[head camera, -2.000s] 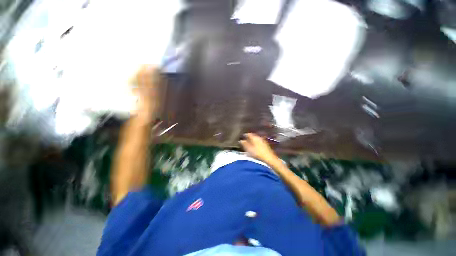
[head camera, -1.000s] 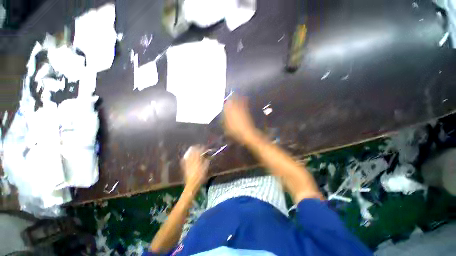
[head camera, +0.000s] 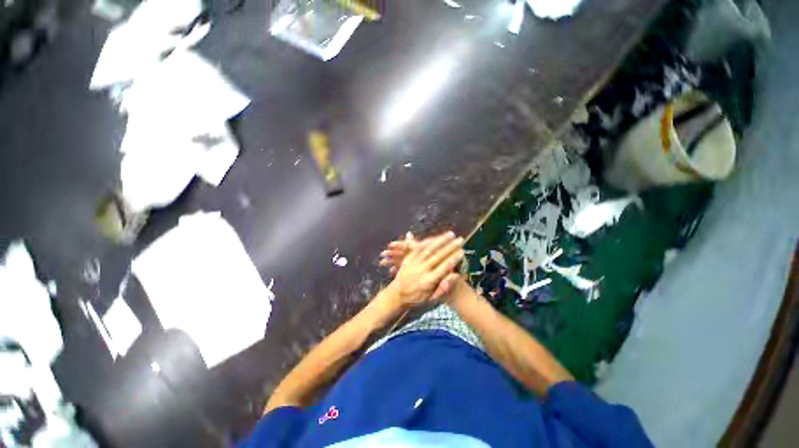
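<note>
My left hand lies flat across my right hand at the table's front edge, palms together. The left fingers are stretched out and slightly apart. The right hand is partly hidden, with its fingertips showing beyond the left. No held object shows; the space between the palms is hidden. A white cut panel lies flat on the dark table, left of my hands. A small yellow-and-dark tool lies further back.
More white pieces lie in a heap at the back left and others at the far left. A white bucket lies tilted on the green floor at the right, near scattered offcuts. The table's wooden edge runs diagonally up to the right.
The view has turned to the right, bringing the bucket in. My hands, apart in both earlier frames, are now together at the table edge.
</note>
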